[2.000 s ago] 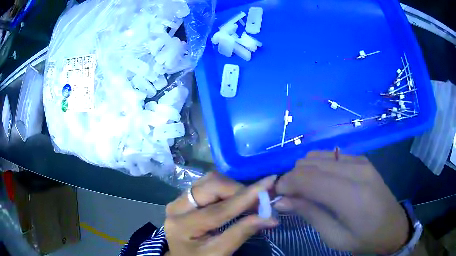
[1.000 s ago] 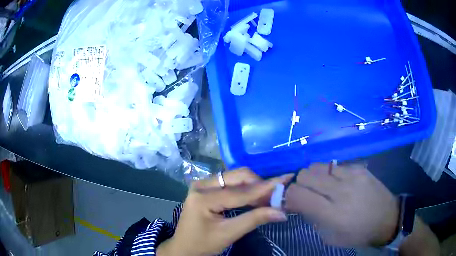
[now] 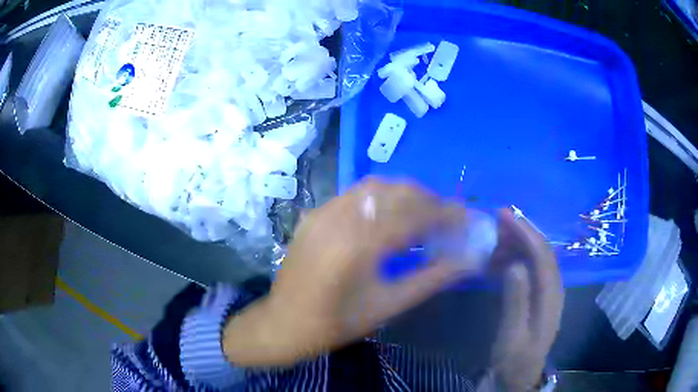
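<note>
My left hand, blurred, is raised over the tray's near edge and pinches a blurred white plastic housing between thumb and fingers. My right hand is close on the housing's right side, also blurred; whether it grips anything cannot be told. The blue tray holds several white housings at its left. Thin stems with small white collars cluster at its right edge, and a single one lies above them. My hands hide part of the tray's near side.
A large clear bag of white housings lies left of the tray. A clear pack is at far left, and another with a white label is at right. A cardboard box and yellow floor line are at lower left.
My hands have moved up from below the tray to over its near edge, with the housing still in the left. The view has shifted, and the tray and bag appear tilted.
</note>
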